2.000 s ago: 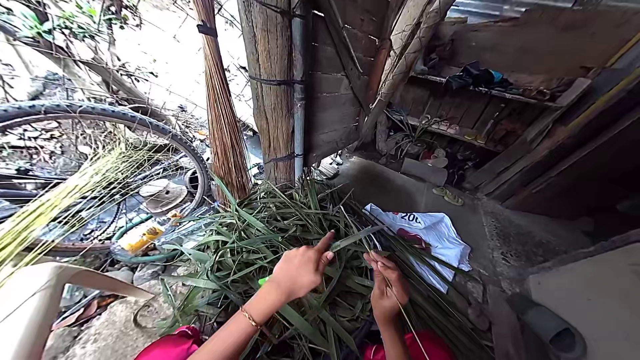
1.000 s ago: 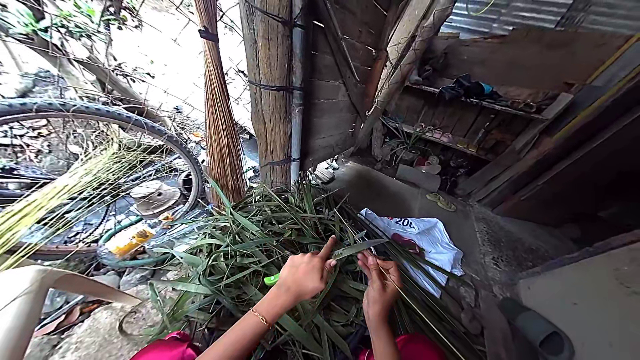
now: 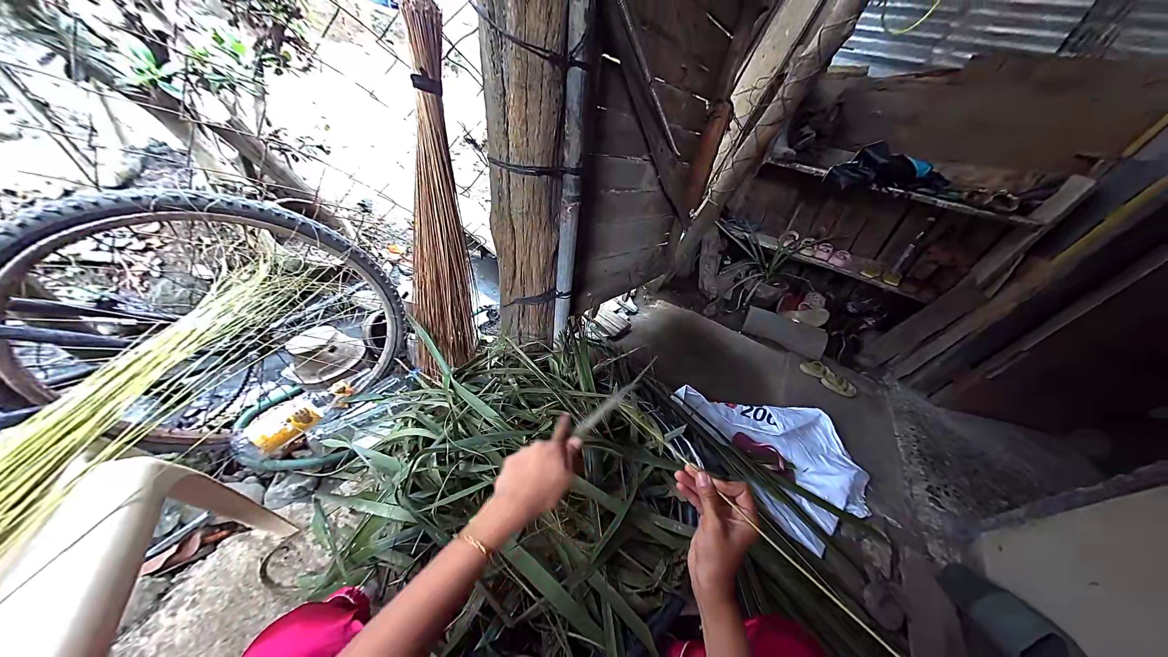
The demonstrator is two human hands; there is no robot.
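Observation:
My left hand (image 3: 538, 470), with a thin bracelet at its wrist, grips a knife, its index finger laid toward the narrow, blurred blade (image 3: 607, 408); the handle is hidden in the hand. To the right of it, my right hand (image 3: 716, 516) pinches a thin, pale leaf rib (image 3: 785, 557) between thumb and fingers; the rib runs down to the lower right. Both hands are apart, above a large heap of long green leaf strips (image 3: 438, 465). More long leaves (image 3: 803, 593) lie under and beside my right hand.
Pale green ribs (image 3: 137, 383) lie across a plastic chair (image 3: 137, 511) at left, before a bicycle wheel (image 3: 388, 292). A stick broom (image 3: 436, 219) stands beside a wooden post (image 3: 529, 182). At right are a white printed sack (image 3: 821, 456), slippers (image 3: 829, 377) and a shelf (image 3: 912, 193).
My left hand and the knife have shifted slightly; the green on the knife's handle, seen a second ago, is now hidden. My right hand still holds a thin rib.

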